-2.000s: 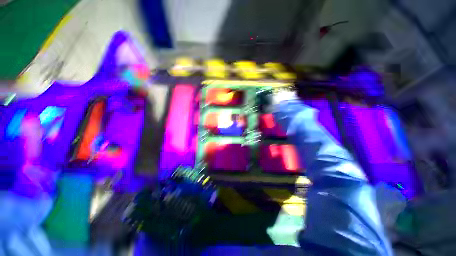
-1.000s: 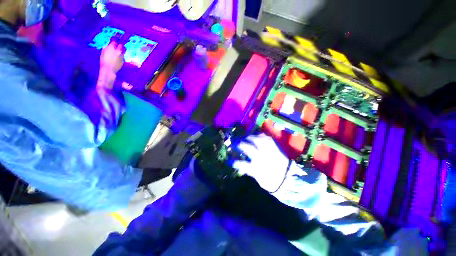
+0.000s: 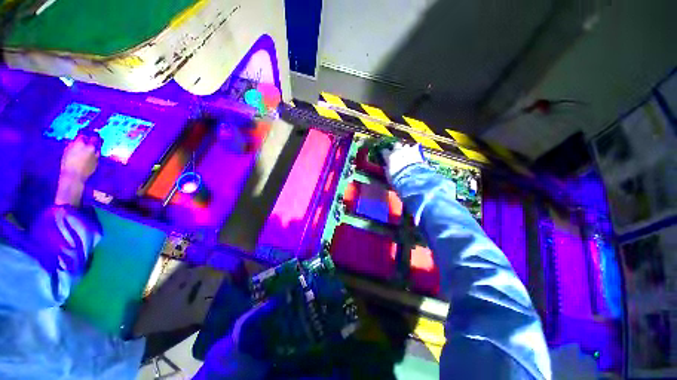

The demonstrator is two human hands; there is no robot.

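A pale green carrier (image 3: 338,217) lies on the conveyor, with red showing in its unfilled windows. A populated green circuit board (image 3: 464,180) sits in its upper right window. My right hand (image 3: 404,157), in a white glove, is at the upper left window with its fingers on a dark green circuit board (image 3: 381,145); its seating cannot be told. My left hand (image 3: 251,326) is dark and partly hidden at bottom centre. It holds green circuit boards (image 3: 308,300) near my body, in front of the carrier; how many cannot be told.
Yellow-black striped rails (image 3: 371,117) run behind and in front of the carrier. At left, another person's hand (image 3: 78,159) is beside two bright cyan boards (image 3: 125,137). A green panel (image 3: 119,260) and a small ringed cup (image 3: 190,183) are nearby. Sheets hang on the right wall (image 3: 646,200).
My right hand has moved from the boards near my body to the carrier's upper left window, with a board at its fingers. My left hand still holds boards. The view has turned.
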